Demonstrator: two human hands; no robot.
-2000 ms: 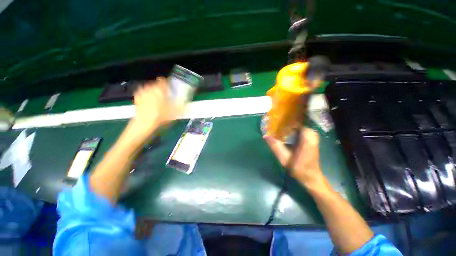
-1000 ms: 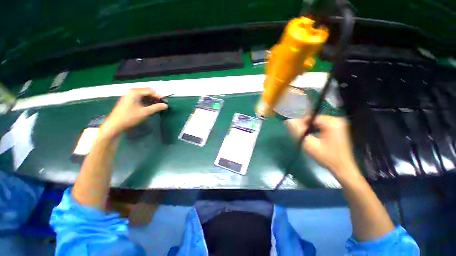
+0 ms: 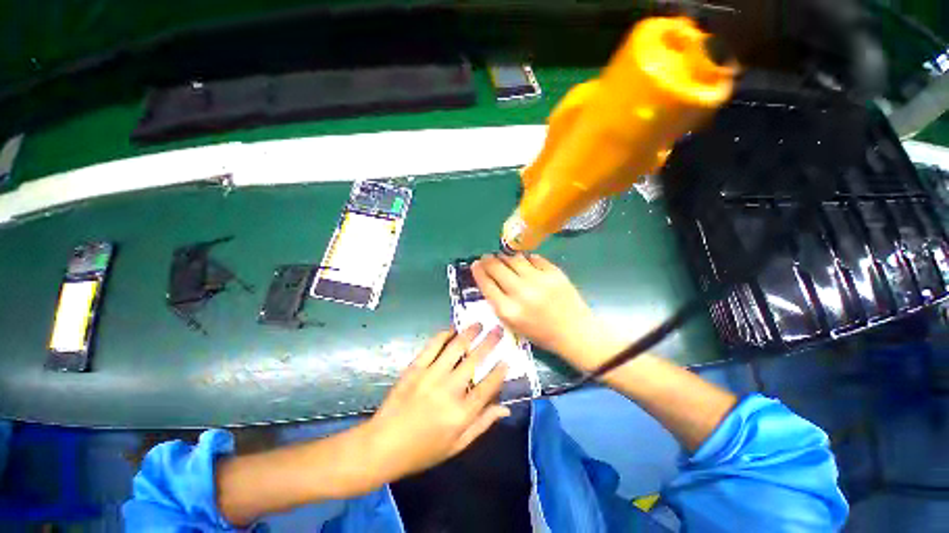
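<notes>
A phone assembly (image 3: 473, 312) with a white lower part and dark upper end lies on the green mat in front of me. My left hand (image 3: 427, 404) lies over its lower part, fingers spread across it. My right hand (image 3: 539, 302) has its fingertips on the dark upper end; whether they pinch something is hidden. The yellow-orange electric screwdriver (image 3: 624, 125) hangs tilted, its tip just above my right fingers, with neither hand around its body. A second phone (image 3: 359, 245) with a green board area lies to the left.
Small black plastic covers (image 3: 196, 281) lie left, another (image 3: 286, 295) nearer. A waiting phone (image 3: 76, 307) lies far left. A round dish (image 3: 590, 217) is partly behind the screwdriver. A black blister tray (image 3: 822, 250) is at right. Behind the white rail (image 3: 260, 156) lies a long black carrier (image 3: 302, 101).
My left hand has moved right from the cover area onto the near phone. My right hand has moved left to its upper end, which now looks dark. The screwdriver leans more to the right.
</notes>
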